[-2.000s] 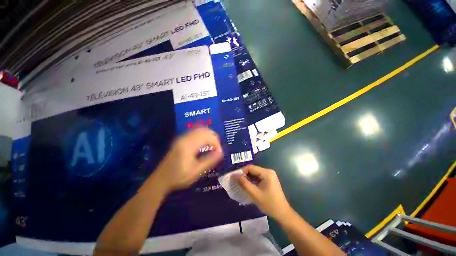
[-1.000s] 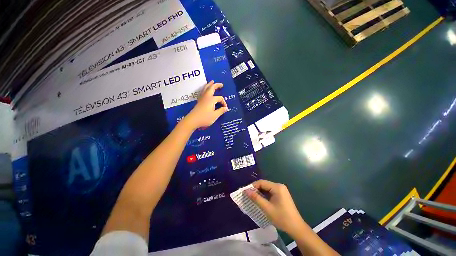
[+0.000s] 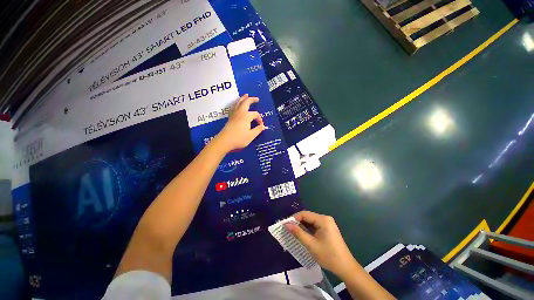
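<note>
A flattened TV carton [image 3: 149, 246] with an "AI" picture lies in front of me. My left hand [image 3: 241, 126] is over its blue side panel [image 3: 250, 75], beside the "AI-43-IST" print, with thumb and forefinger curled close together. Whether a small label is at those fingertips cannot be seen. My right hand [image 3: 323, 239] pinches a white label sheet [image 3: 291, 243] with rows of small print, near the carton's lower right corner.
A carton stack [image 3: 44, 53] with brown edges rises behind, at the upper left. Other cartons [image 3: 410, 272] are at the lower right beside the guard railing [image 3: 497, 265]. A wooden pallet [image 3: 430, 20] stands on the green floor, beyond a yellow line.
My left hand has moved from the logo area up to the side panel, and has stayed there over the last second. My right hand still holds the sheet, slightly lower and farther right.
</note>
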